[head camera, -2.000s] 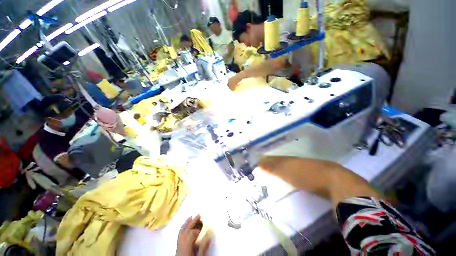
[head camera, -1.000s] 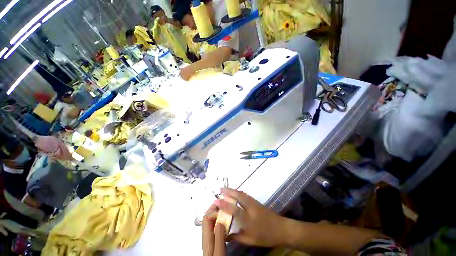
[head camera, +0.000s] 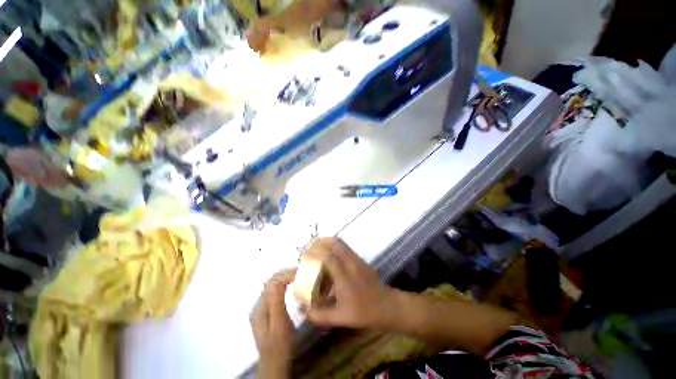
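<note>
My right hand (head camera: 356, 289) holds a small pale yellow roll of binding strip (head camera: 309, 280) over the front edge of the machine table. My left hand (head camera: 273, 318) is just left of the roll, its fingers blurred; I cannot tell if they grip the strip. The white sewing machine (head camera: 319, 137) stands behind my hands, its needle area (head camera: 259, 215) up and left of them. Blue-handled thread snips (head camera: 370, 191) lie on the bed below the machine arm. A yellow garment piece (head camera: 133, 266) is heaped at the left.
Scissors (head camera: 493, 115) and a dark slim tool (head camera: 463, 133) lie at the table's right end. The grey ruler-marked table edge (head camera: 459, 211) runs up to the right. White cloth or bags (head camera: 600, 148) are at the right. A person's arm (head camera: 285, 22) shows behind the machine.
My right hand has come back from the needle area, uncovering the snips, and holds the roll. Both hands have since moved left and up in the picture. The view has swung right and down.
</note>
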